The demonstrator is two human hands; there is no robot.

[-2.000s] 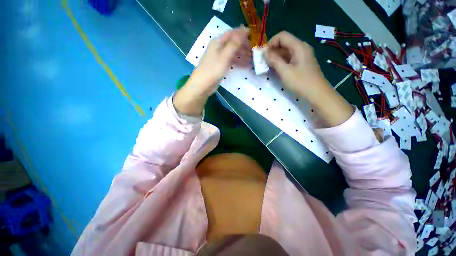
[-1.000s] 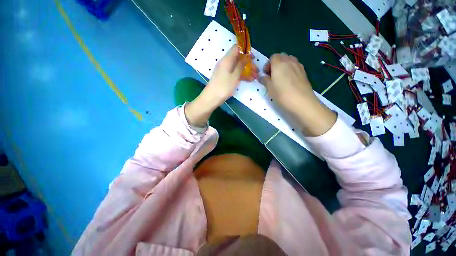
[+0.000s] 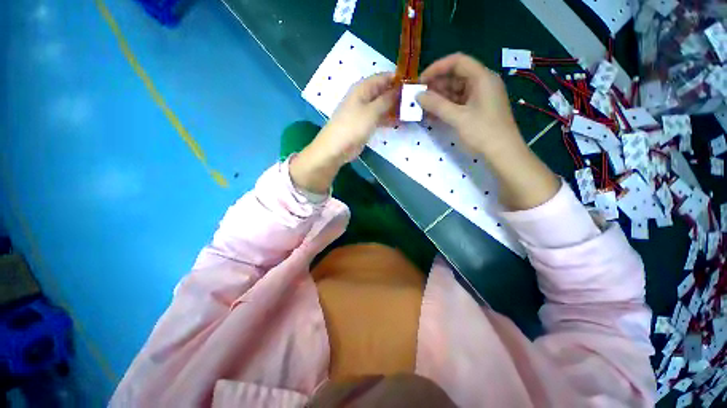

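Note:
A white pad [image 3: 413, 102] with one dark dot lies at the lower end of an amber strip [image 3: 410, 48], which runs up to the top edge with red and dark lead wires on it. My left hand [image 3: 359, 118] pinches the strip's lower end, at the left of the pad. My right hand [image 3: 469, 97] has thumb and fingertips on the pad's right edge. Both hands are above the white dotted sheet [image 3: 343, 64], which lies aslant under them. The fingertips partly hide the pad's edges.
Wired white pieces [image 3: 590, 131] lie in a tangled pile on the dark green bench [image 3: 486, 24] at right, with more loose pieces [image 3: 693, 319] at far right. A clear plastic bag [image 3: 677, 48] is at upper right. A small white piece [image 3: 344, 9] lies beyond the sheet. Blue floor is at left.
One second ago no pad showed clearly at the strip's end; now a dotted pad shows there. My right hand has moved slightly up and its fingertips have met the pad. The strip stands straighter.

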